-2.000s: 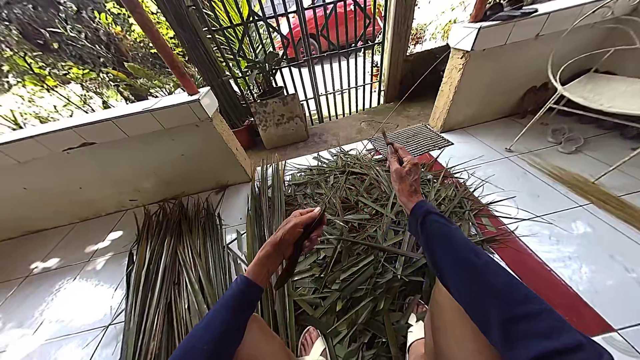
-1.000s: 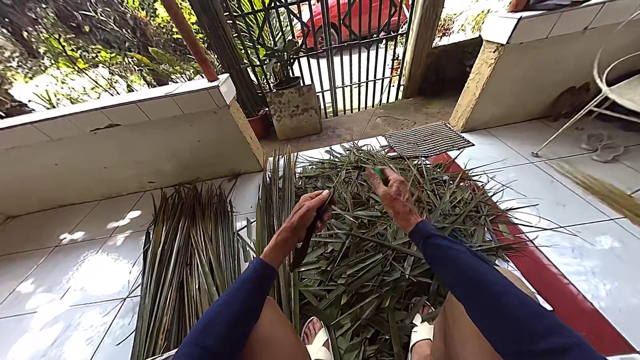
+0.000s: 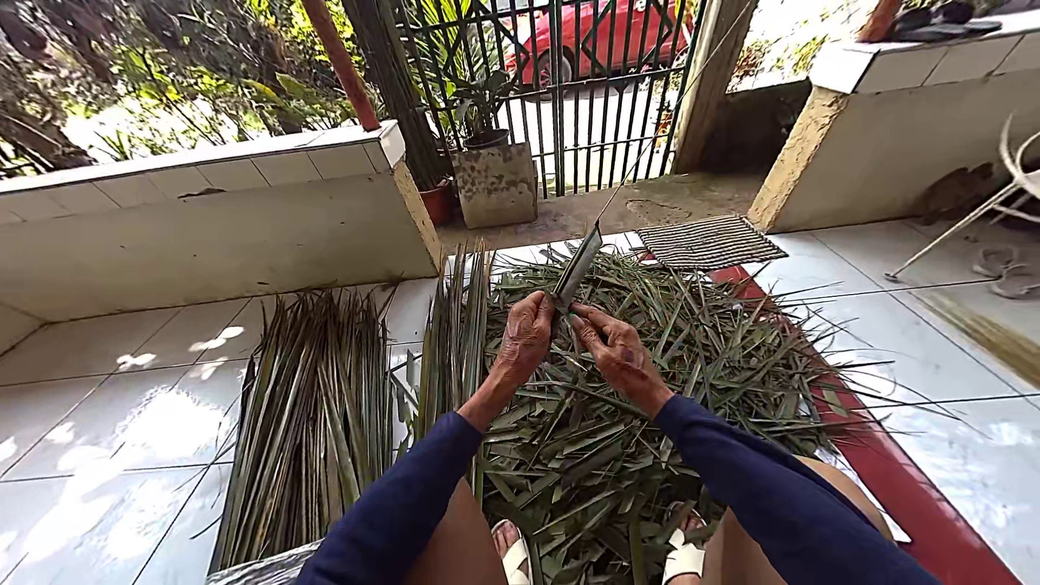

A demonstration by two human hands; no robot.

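Observation:
Both hands meet over a heap of cut leaf pieces (image 3: 601, 455) on the floor. My left hand (image 3: 526, 333) grips a folded long green leaf (image 3: 579, 264) at its lower end; the leaf points up and away, with a thin strand rising from its tip. Close beside it, my right hand (image 3: 617, 349) pinches the leaf's base, with a small green thing at the fingertips, too small to name. Left of the heap lies a bundle of long leaf strips (image 3: 313, 431), and a narrower bundle of strips (image 3: 452, 341) lies between that and the heap.
Beyond the heap are a striped doormat (image 3: 707, 242), a concrete planter (image 3: 496, 187) and a metal gate (image 3: 561, 106). Low tiled walls (image 3: 203, 244) stand on both sides. A white metal chair (image 3: 959, 236) and slippers (image 3: 1016, 276) are at the right. My sandalled feet flank the heap's near edge.
My hands, apart in the earlier frames, have come together on the leaf, which now points up and away from them.

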